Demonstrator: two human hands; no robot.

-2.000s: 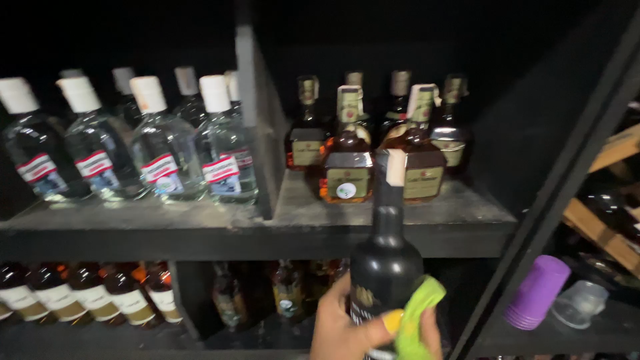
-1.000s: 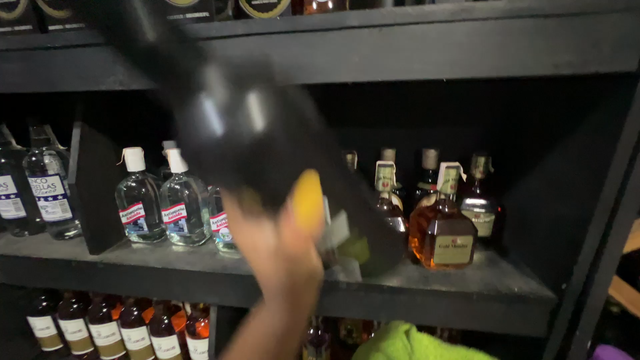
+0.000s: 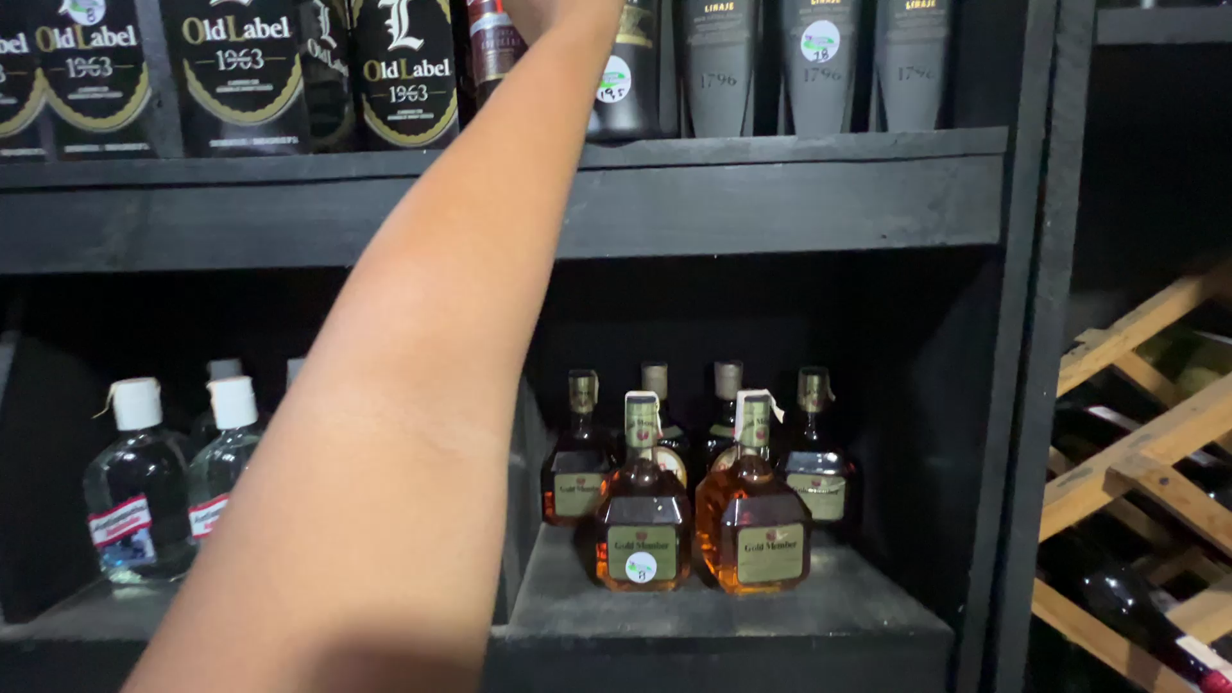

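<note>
My left forearm rises from the lower left to the upper shelf, and only the wrist and base of my left hand (image 3: pixel 563 12) show at the top edge. The fingers are cut off, so their grip is hidden. Just right of the wrist stands a black bottle (image 3: pixel 635 111) with a round white sticker, upright on the shelf. A bottle with a dark red label (image 3: pixel 493 48) is partly behind the wrist on the left. My right hand is out of view.
Black boxes (image 3: pixel 238 77) stand at the upper left and grey tapered containers (image 3: pixel 720 77) at the upper right. Below are amber bottles (image 3: pixel 756 529) and clear bottles (image 3: pixel 140 491). A wooden rack (image 3: pixel 1145 462) holds bottles at the right.
My left hand, earlier around a black bottle before the lower shelf, has moved up to the upper shelf. The green cloth has left the view. The view has tilted up since the first frame.
</note>
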